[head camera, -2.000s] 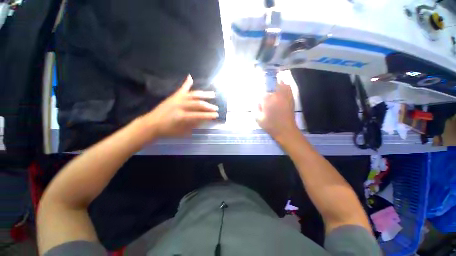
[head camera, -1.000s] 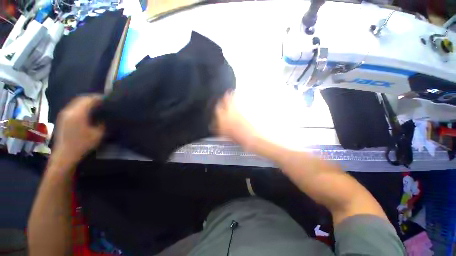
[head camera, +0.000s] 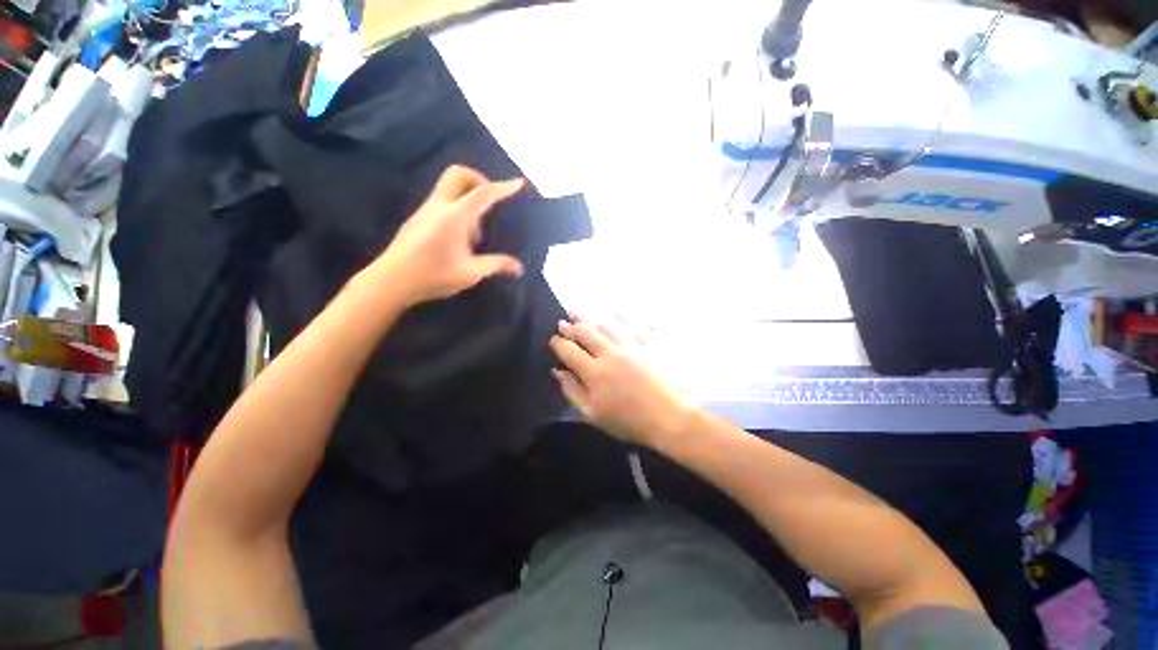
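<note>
A black garment panel lies spread on the white table left of the needle and hangs over its front edge. A small black tab sticks out from its right edge. My left hand is on the cloth beside the tab, thumb and fingers apart; whether it pinches cloth cannot be told. My right hand rests at the panel's right edge, fingers slightly bent; its hold on the cloth is unclear. The white sewing machine stands to the right, its needle area lost in lamp glare.
A small black piece lies right of the needle, with black-handled scissors beside it. A ruler runs along the front edge. A dark pile and white bundled pieces are at the left. A blue basket is at lower right.
The black cloth was bunched between both hands a second ago; now it lies flatter over the left of the table and front edge. My left hand has moved right onto it, my right hand lower.
</note>
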